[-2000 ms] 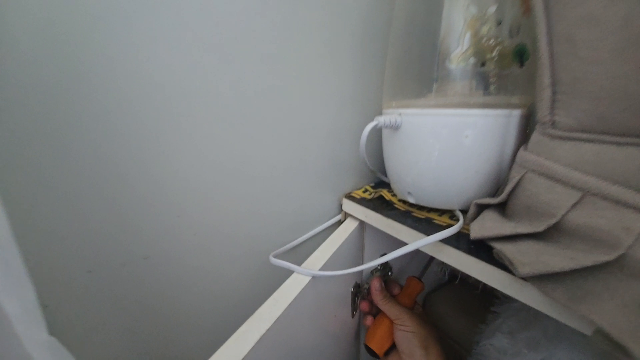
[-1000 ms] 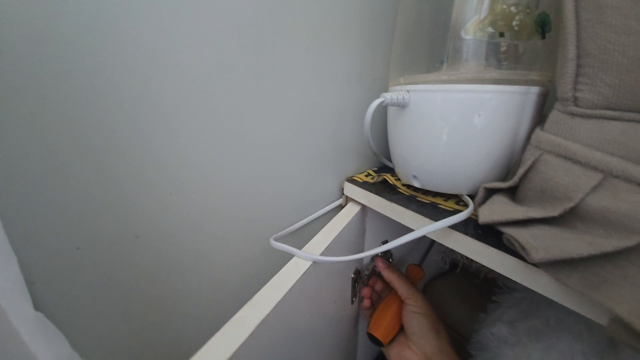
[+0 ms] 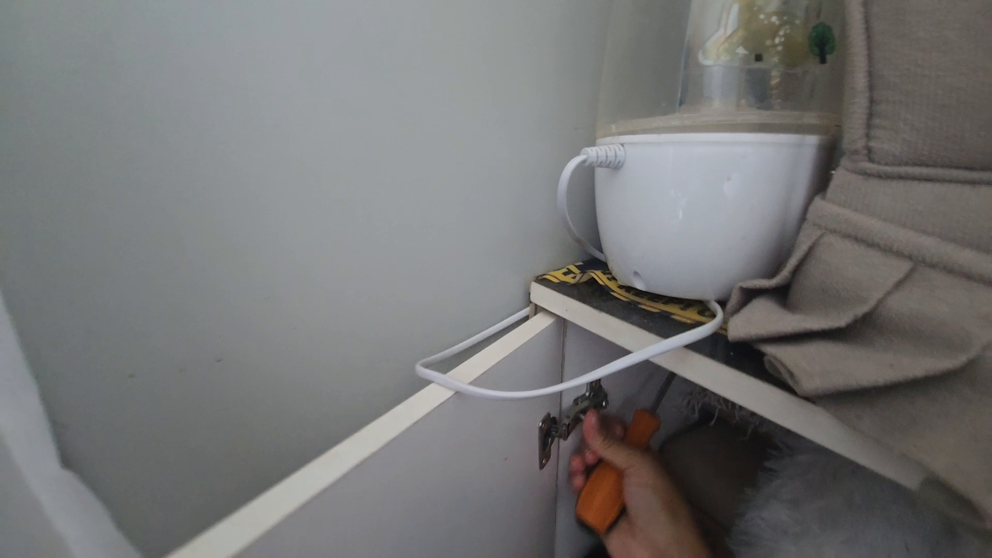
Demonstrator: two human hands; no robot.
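Observation:
My right hand (image 3: pixel 639 488) is low in the view, inside the cabinet below its top board. It holds a screwdriver with an orange handle (image 3: pixel 602 496), whose thin metal shaft (image 3: pixel 663 392) points up toward the underside of the board. The thumb and fingertips are at a metal cabinet hinge (image 3: pixel 583 411), which joins the open white door (image 3: pixel 480 457) to the inner side wall. Whether the fingers touch the hinge, I cannot tell. The screwdriver's tip is hidden. My left hand is out of view.
A white appliance (image 3: pixel 709 209) with a clear upper part stands on the cabinet top (image 3: pixel 620 329). Its white cable (image 3: pixel 504 394) loops over the door's top edge. Beige fabric (image 3: pixel 876 310) hangs at right; white fluffy material (image 3: pixel 821 496) lies inside. A grey wall (image 3: pixel 271 194) rises at left.

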